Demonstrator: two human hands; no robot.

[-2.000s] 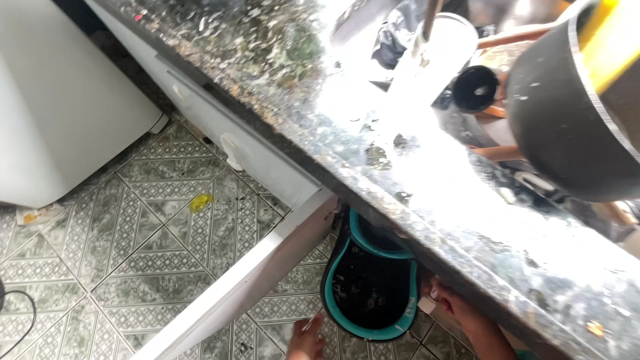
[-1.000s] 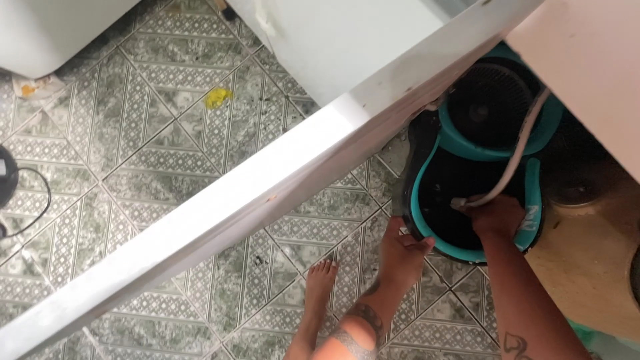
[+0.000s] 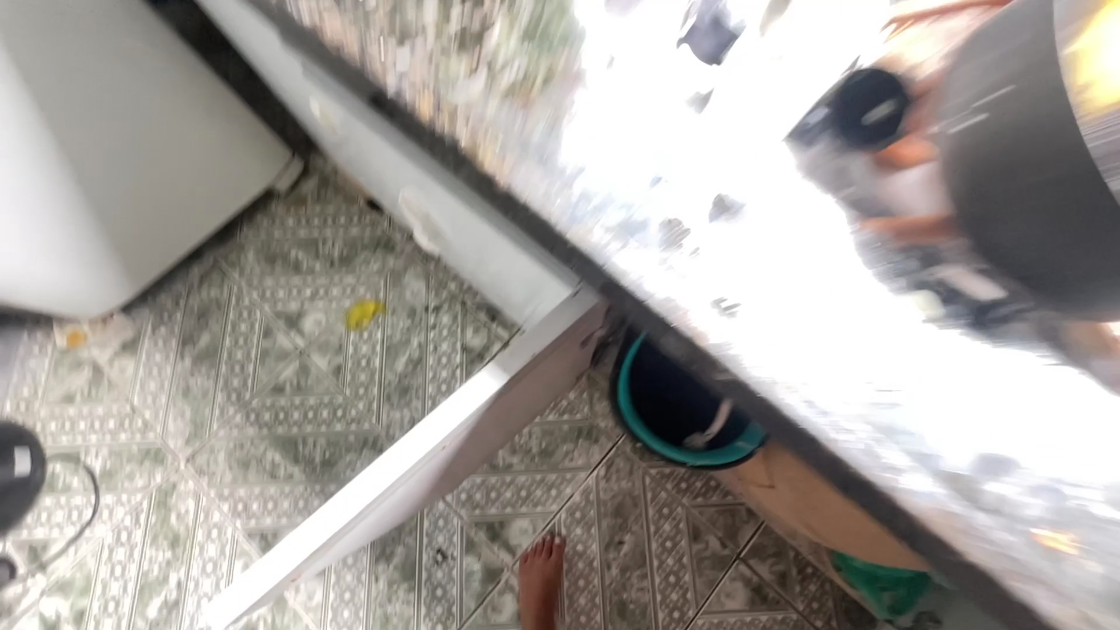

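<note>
Neither of my hands shows in the head view. A black mop bucket with a teal rim [image 3: 643, 411] sits partly under the stone countertop [image 3: 490, 166], just inside the cabinet. A pale hose or handle end [image 3: 719, 424] lies in its dark opening. The open white cabinet door [image 3: 411, 464] stands to the left of the bucket. The far part of the bucket is hidden beneath the counter.
A large dark pot [image 3: 1015, 166] stands on the glare-lit counter beside a black round-ended item [image 3: 871, 108]. My bare foot [image 3: 541, 582] is on the patterned tile floor. A white appliance [image 3: 131, 157] stands left; a yellow scrap [image 3: 363, 314] lies on the tiles.
Both hands were at the bucket a second ago and are out of view now. The bucket sits further under the counter than two seconds ago. The view has swung back over the countertop.
</note>
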